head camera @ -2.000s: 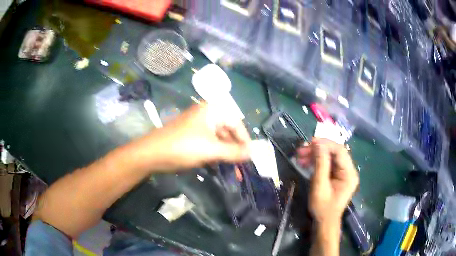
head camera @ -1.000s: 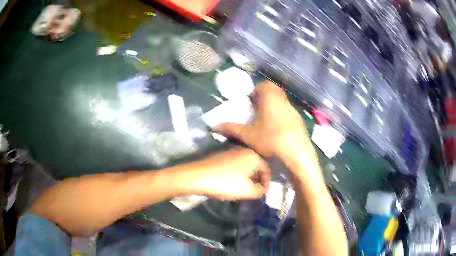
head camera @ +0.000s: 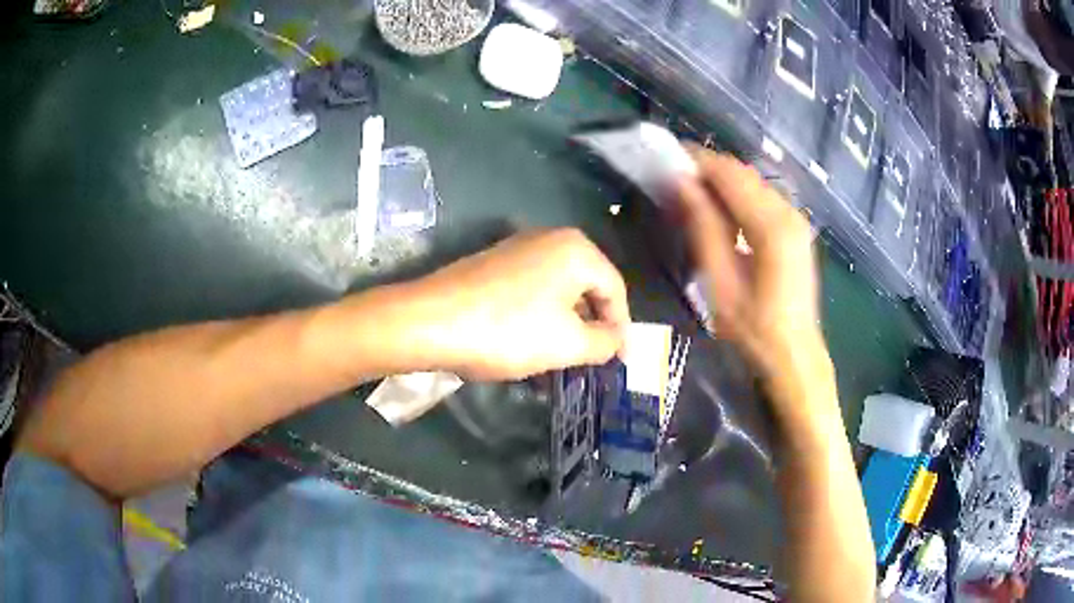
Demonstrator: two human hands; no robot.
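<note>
My left hand (head camera: pixel 536 309) is in front of me with its fingertips pinched at the upper left edge of a white card (head camera: pixel 647 357). A blue circuit board (head camera: pixel 630 426) lies directly below the card. A dark middle frame (head camera: pixel 575 430) with rectangular openings is just left of the board, partly under my hand. My right hand (head camera: pixel 754 242), blurred, holds a flat grey-white piece (head camera: pixel 642 153) by its right end, raised further away. What this piece is cannot be told.
A rounded white item (head camera: pixel 522 61) and a round dish of tiny grains (head camera: pixel 433 18) are at the top. A white stick (head camera: pixel 370 183) and clear pieces lie left of centre. Compartment trays (head camera: pixel 824 106) run along the upper right. A blue-and-yellow item (head camera: pixel 897 489) is at right. An off-white scrap (head camera: pixel 411 396) lies near the bench edge.
My right hand has moved away from the pale items at centre and now holds up the grey-white piece. My left hand stays at the white card. The view has shifted towards the bench edge.
</note>
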